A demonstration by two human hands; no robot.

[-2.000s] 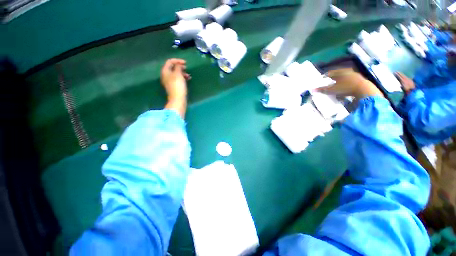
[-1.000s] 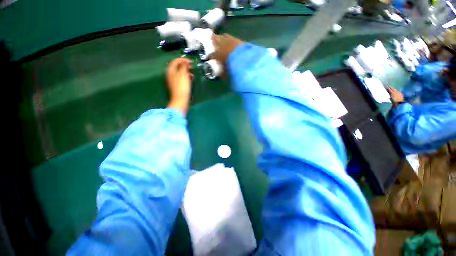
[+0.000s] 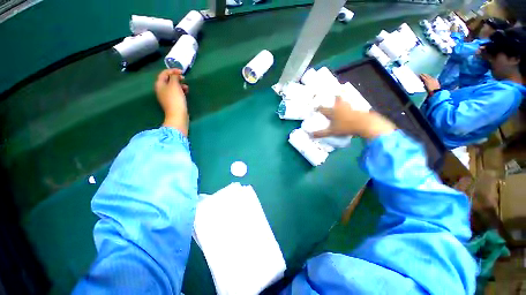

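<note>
White cylinders point(image 3: 136, 48) with dark or glassy ends lie on the green belt at the upper left. My left hand point(image 3: 173, 98) is loosely curled and looks empty; its fingertips are at the lower end of the nearest cylinder point(image 3: 182, 52), and I cannot tell if they touch it. My right hand point(image 3: 345, 120), blurred, is spread over a pile of white cylinders and wrapped units point(image 3: 297, 101). One cylinder point(image 3: 308, 147) lies at the pile's front edge. A stack of white sheets point(image 3: 239, 239) lies on the bench point(image 3: 277, 184) in front of me, with a white disc point(image 3: 238, 168) above it.
A slanted grey post point(image 3: 311, 43) stands behind the pile. A single cylinder point(image 3: 258, 66) lies left of it. A black tray point(image 3: 398, 109) is at the right. Beyond are other workers in blue smocks point(image 3: 478, 109), more white units point(image 3: 395, 45) and cartons point(image 3: 513, 196).
My right hand has left the belt cylinders and is now over the pile at the right. Fewer cylinders remain in the belt group, and more lie in the pile. The view has shifted.
</note>
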